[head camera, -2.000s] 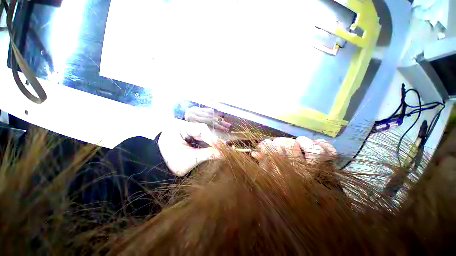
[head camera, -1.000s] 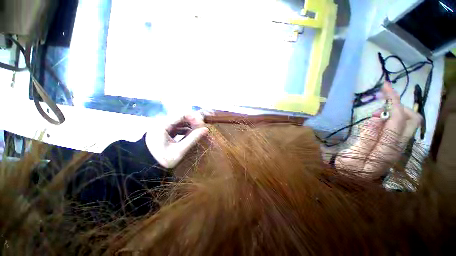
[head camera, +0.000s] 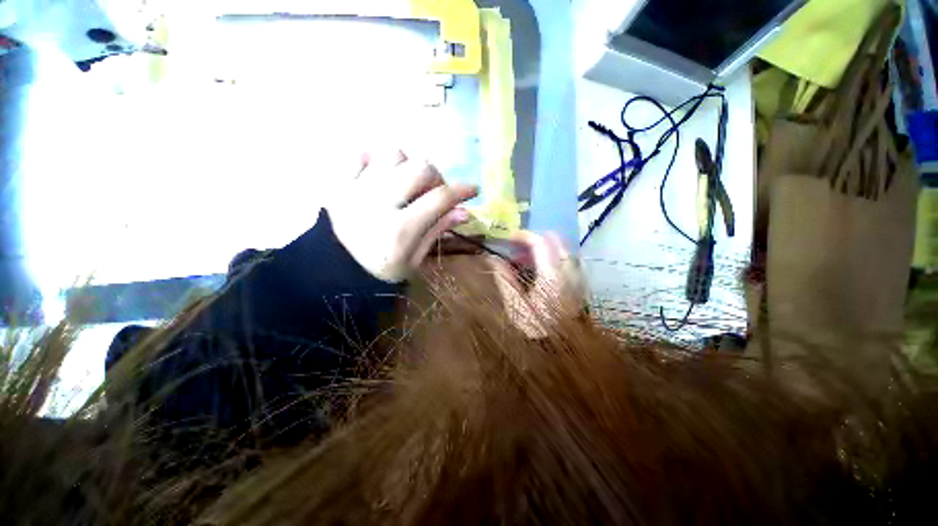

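Observation:
The tan bag panel (head camera: pixel 458 269) with a dark brown edge strip lies in front of me, mostly hidden by hair. My left hand (head camera: pixel 396 216) is at the panel's upper left corner with its fingers bent; a thin dark line runs from its fingertips toward my right hand. My right hand (head camera: pixel 545 283) is at the panel's right side, blurred and partly behind hair, with its fingers on the panel's edge. Whether it holds a tool cannot be seen.
The yellow-edged machine bed (head camera: pixel 498 123) lies beyond my hands. Right of it are black cords (head camera: pixel 674 134), a purple-handled tool (head camera: pixel 614 183) and dark pliers (head camera: pixel 704 221). A screen (head camera: pixel 710 31) stands at the upper right. Tan bag pieces (head camera: pixel 833 257) hang at the far right.
The view has shifted right. My right hand has come back from the cords and tools to the panel. My left hand is now higher, over the machine bed's edge.

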